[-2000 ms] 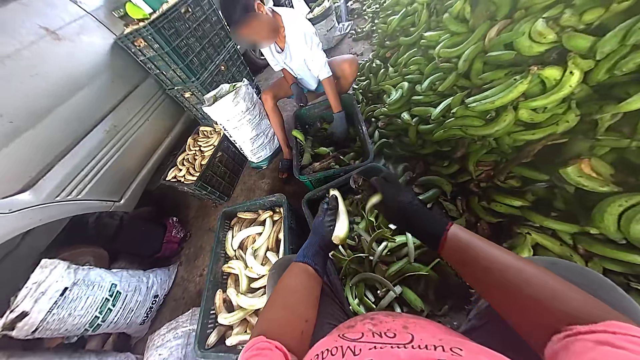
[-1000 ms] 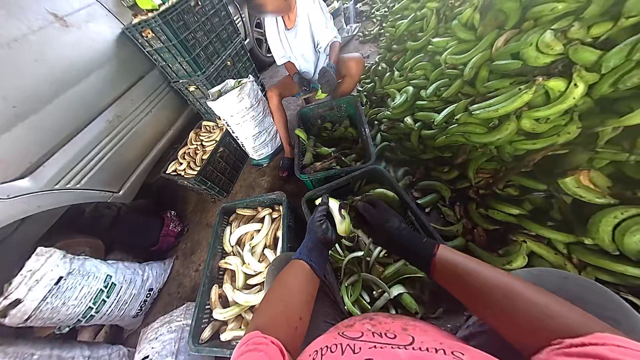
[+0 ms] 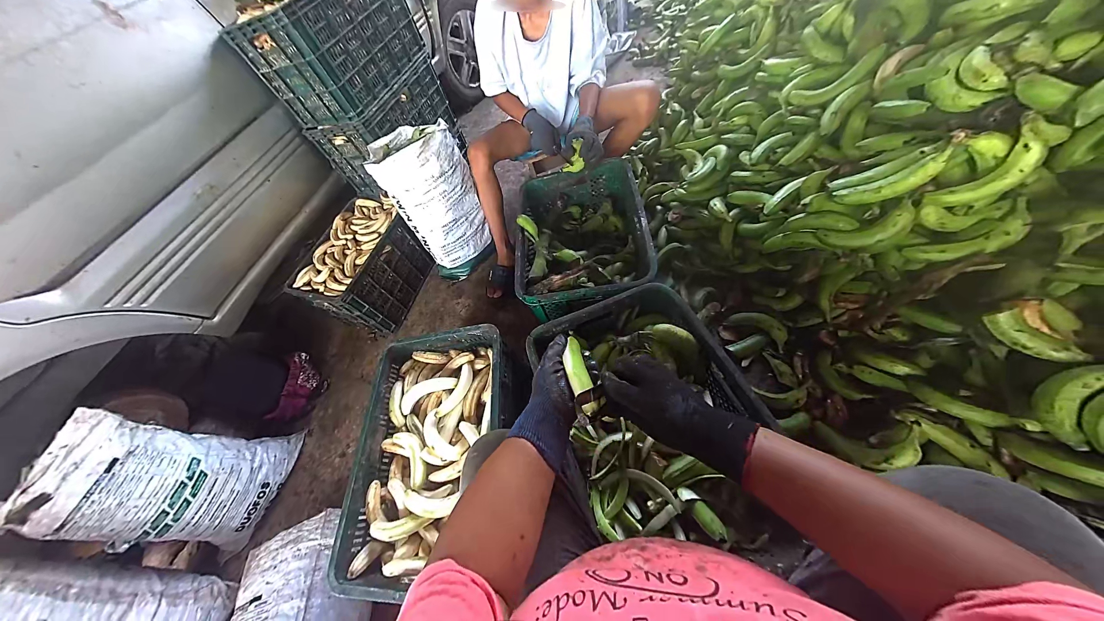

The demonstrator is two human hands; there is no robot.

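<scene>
My left hand (image 3: pixel 552 401), in a dark glove, grips a green plantain (image 3: pixel 576 366) upright over a dark plastic crate (image 3: pixel 642 297). Close to its right, my gloved right hand (image 3: pixel 660 401) is curled near the fruit's lower end, where a small blade seems to show; its grip is partly hidden. Green plantains and strips of peel (image 3: pixel 634 483) lie in the crate and below my hands. To the left, a green crate (image 3: pixel 349 517) holds many peeled plantains (image 3: pixel 431 431).
A co-worker in a white shirt (image 3: pixel 543 60) sits behind another green crate (image 3: pixel 642 233). A large heap of green plantains (image 3: pixel 862 190) spreads on the right. Stacked crates (image 3: pixel 345 60), a white sack (image 3: pixel 435 190) and a crate of peeled plantains (image 3: pixel 379 293) stand beside a vehicle (image 3: pixel 147 147). Filled sacks (image 3: pixel 164 474) lie lower left.
A pale, peeled plantain was in my left hand two seconds ago; now a green one is there. The co-worker's hands have come up out of their crate and hold a green piece.
</scene>
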